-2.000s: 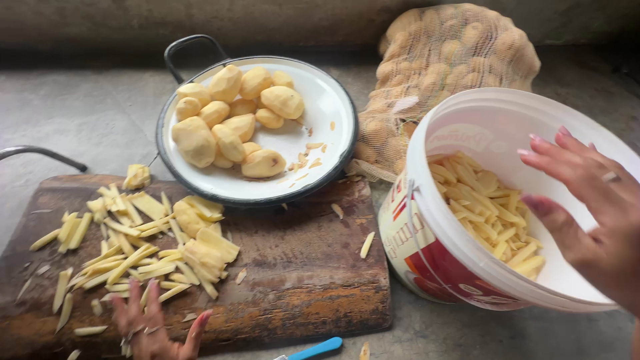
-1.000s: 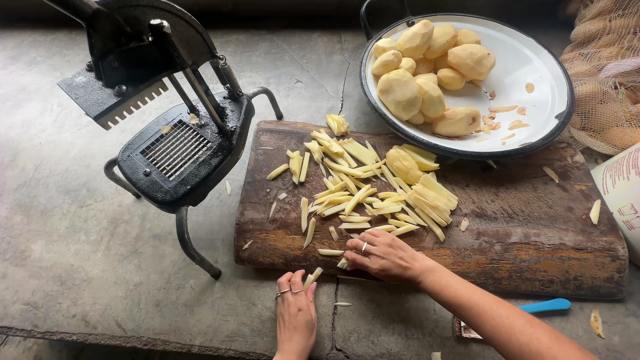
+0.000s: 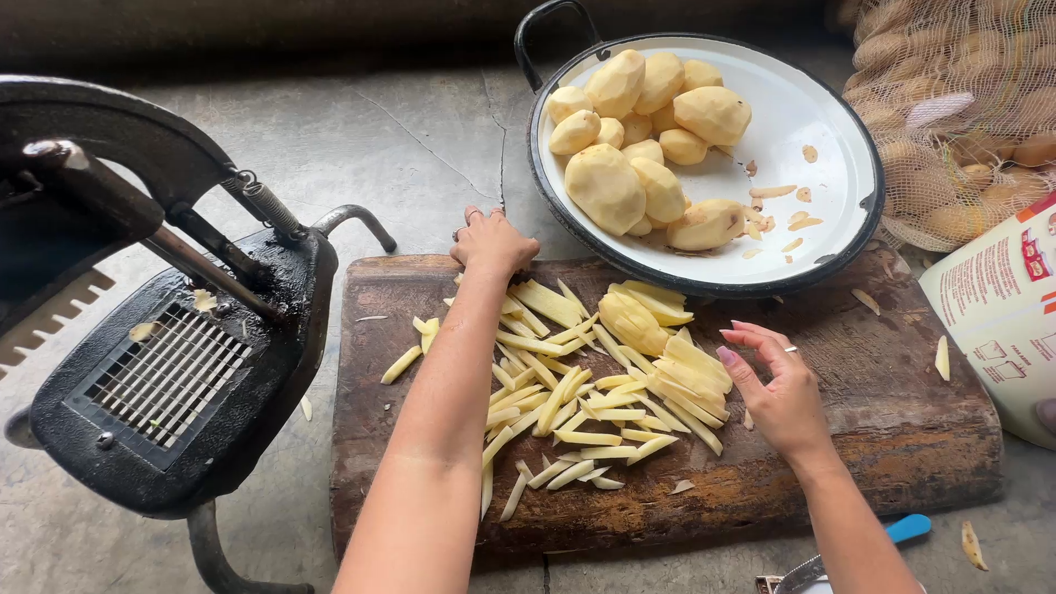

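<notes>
My left hand (image 3: 493, 242) reaches across the wooden board (image 3: 891, 396) to its far edge, fingers bent down and partly hidden by the back of the hand; whether it holds anything cannot be told. Just right of the cut potato sticks (image 3: 577, 412), my right hand (image 3: 771, 396) is held with thumb and fingers apart and nothing between them. Nearest to it lies a potato cut into sticks (image 3: 689, 375), still bunched together. Behind the board, a white enamel basin with a dark rim (image 3: 817, 124) holds peeled potatoes (image 3: 606, 190) and bits of peel.
A black potato cutter with a metal grid (image 3: 169, 375) stands at the left. A mesh sack of potatoes (image 3: 965, 124) is at the back right, beside a printed plastic bucket (image 3: 990, 330). A blue-handled tool (image 3: 909, 528) lies at the board's near edge.
My left hand has moved from the near edge of the board to its far edge. My right hand has moved to the right side of the potato sticks. The view has shifted.
</notes>
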